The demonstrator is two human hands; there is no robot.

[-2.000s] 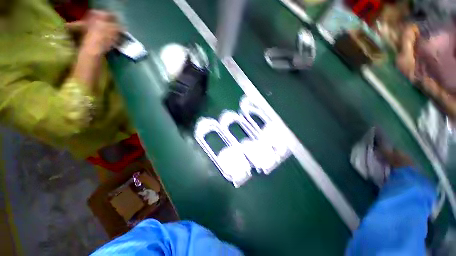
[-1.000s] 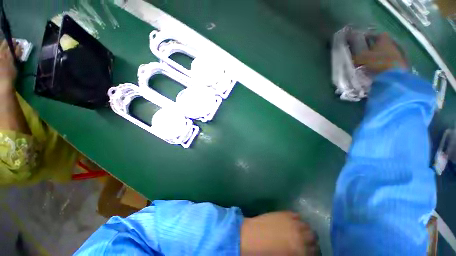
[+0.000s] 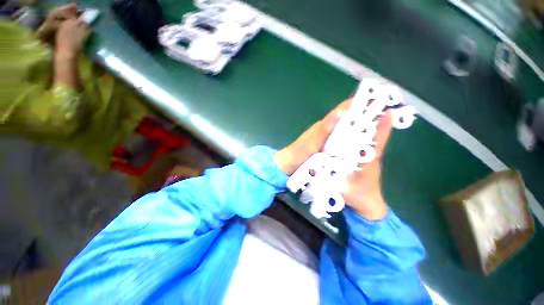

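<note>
Several white plastic housings (image 3: 348,140) are held together as a bundle over the bench's near edge, their ends with small round holes facing up. My left hand (image 3: 316,134) grips the bundle from the left side. My right hand (image 3: 371,176) grips it from the right side. Most of the fingers are hidden by the housings, and the bundle is bright and slightly blurred. More white housings (image 3: 209,39) lie overlapping at the upper left, beside the white line.
An open cardboard box (image 3: 489,220) stands on the green bench at the right. Greyish housings (image 3: 460,56) lie beyond the white line (image 3: 441,122). A dark block (image 3: 138,21) is at the upper left. A person in yellow-green (image 3: 59,107) sits at the left, near a red stool (image 3: 149,146).
My right hand has come back from across the line, and both hands now hold the bundle of housings. The view has shifted; the stacked housings now appear farther up.
</note>
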